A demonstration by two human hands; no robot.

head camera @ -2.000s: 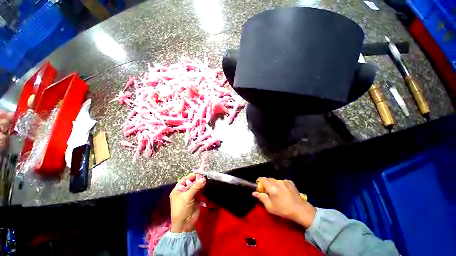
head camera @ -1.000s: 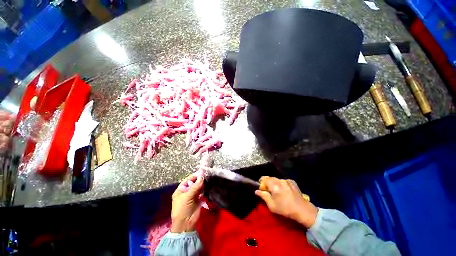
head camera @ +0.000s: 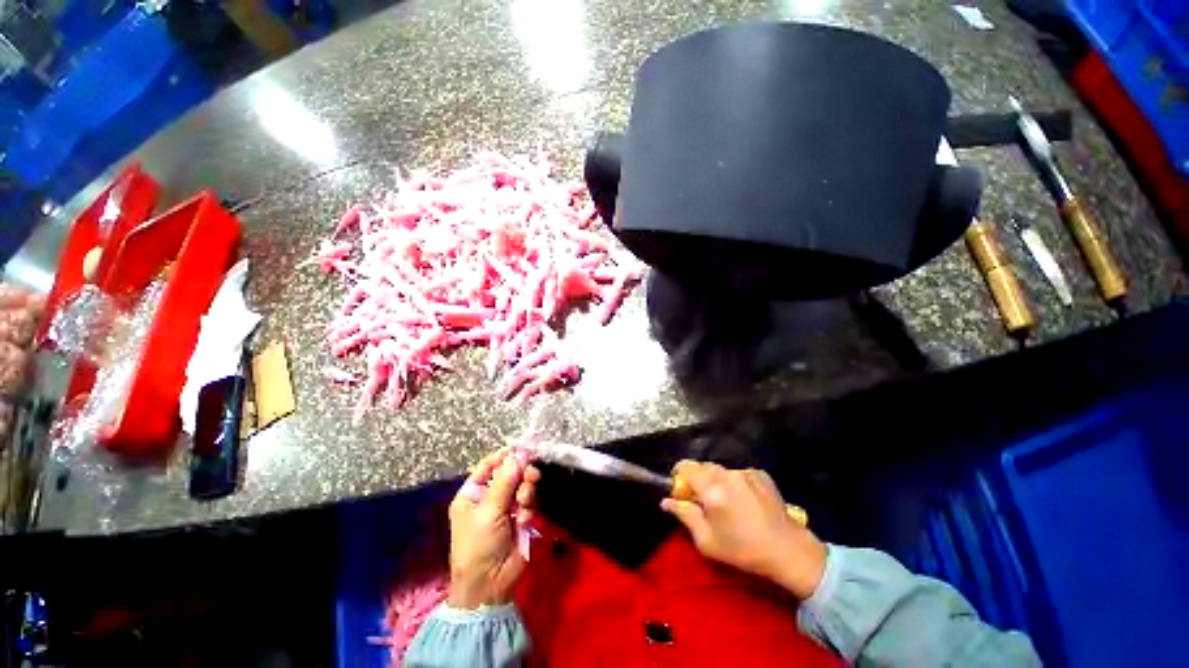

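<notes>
My left hand [head camera: 490,529] holds a small pink moulded part [head camera: 524,538] in its fingers, just off the bench's front edge; part of it shows below the fingers. My right hand [head camera: 746,525] is shut on the wooden handle of a trimming knife [head camera: 602,465]. The blade points left and its tip end is at the left fingertips, against or very near the part; the exact contact is too small to tell. A heap of pink parts [head camera: 469,281] lies on the speckled bench [head camera: 430,118] ahead of both hands.
A black hooded fixture [head camera: 782,150] stands right of the heap. Wooden-handled tools [head camera: 1001,281] lie beyond it. Red trays [head camera: 167,326], a phone [head camera: 217,436] and cardboard [head camera: 271,388] are at left. A blue crate [head camera: 1095,522] is below right. More pink parts [head camera: 415,608] lie below the bench edge.
My left fingers have shifted slightly, and more of the pink part now hangs below them. The knife blade has moved slightly at the left fingertips. Both hands keep their holds.
</notes>
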